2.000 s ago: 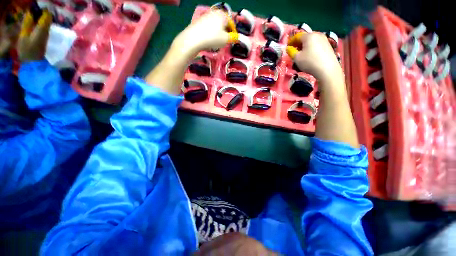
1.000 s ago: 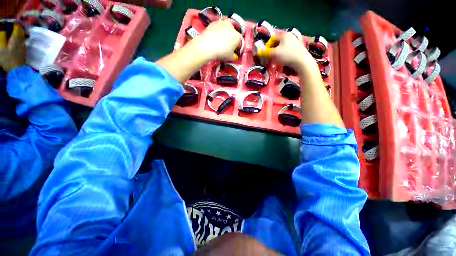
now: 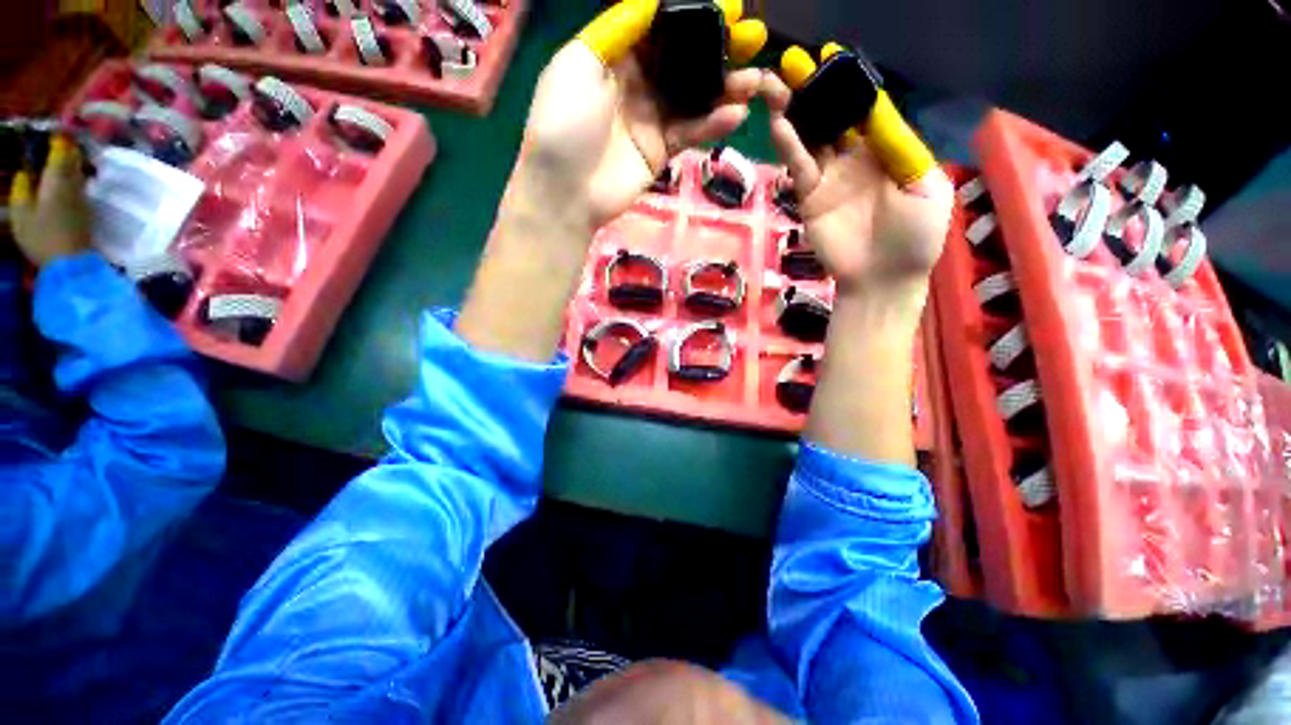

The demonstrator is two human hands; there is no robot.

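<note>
My left hand (image 3: 595, 149), with yellow finger cots, holds a smartwatch (image 3: 690, 60) with a dark face above the far edge of the pink foam tray (image 3: 666, 394). My right hand (image 3: 878, 206), also with yellow cots, holds a second smartwatch (image 3: 834, 98), its face dark too. Both palms are turned up, the watches side by side with a gap between. The top of the left watch is near the picture's upper edge. Looped watches stand in the tray's pockets below. My hands and forearms hide part of the tray.
Stacked pink trays with looped watches and clear film (image 3: 1175, 467) stand at the right. At the left, another tray (image 3: 404, 163) holds watches, film and a white paper slip (image 3: 142, 203). A neighbour's hand (image 3: 54, 206) is beside it. One more tray (image 3: 489, 71) lies behind.
Both hands have risen from the tray's pockets and turned palm up, each now with a watch facing me. The view has shifted, showing more of the upper left tray.
</note>
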